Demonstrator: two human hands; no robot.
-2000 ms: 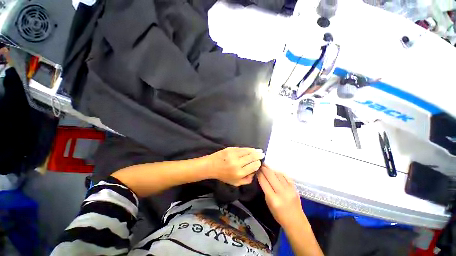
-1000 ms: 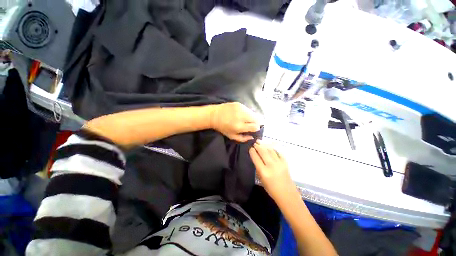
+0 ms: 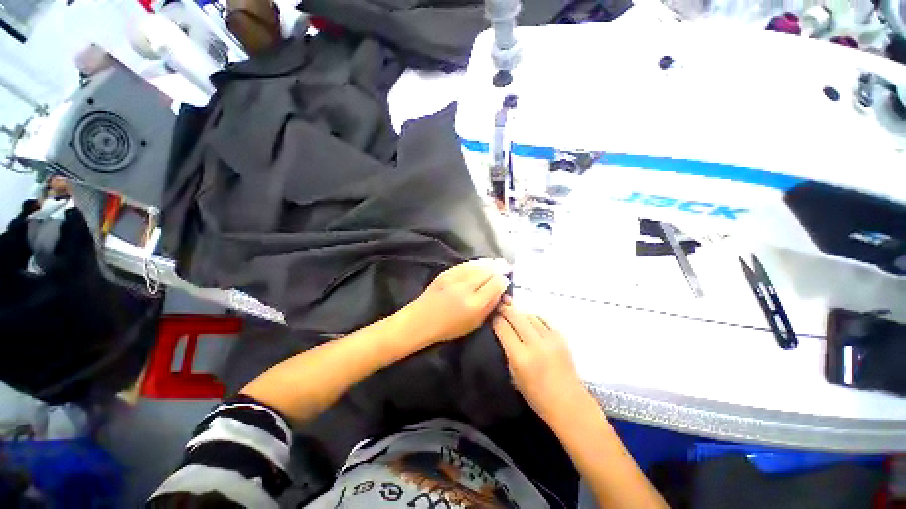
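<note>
The dark garment body point(image 3: 328, 184) lies in folds left of the needle and hangs over the table's front edge onto my lap. My left hand point(image 3: 462, 298) pinches its edge, in front of the needle area. My right hand point(image 3: 531, 348) touches the same edge with its fingertips, just below my left fingers. The cloth between the fingertips is mostly hidden. The white sewing machine point(image 3: 636, 119) stands behind and to the right. Its needle and presser foot point(image 3: 505, 199) are small and blurred, with cloth near them.
Black snips point(image 3: 768, 301), a silvery narrow tool point(image 3: 682, 260) over a small black piece and a phone point(image 3: 869, 353) lie on the machine bed at right. A red stool point(image 3: 189, 356) stands at left. Another person's hand point(image 3: 58, 186) shows at far left.
The view has turned, so machine and tools sit differently in the picture. My left forearm now slants up from below instead of lying level. Both hands remain at the cloth edge.
</note>
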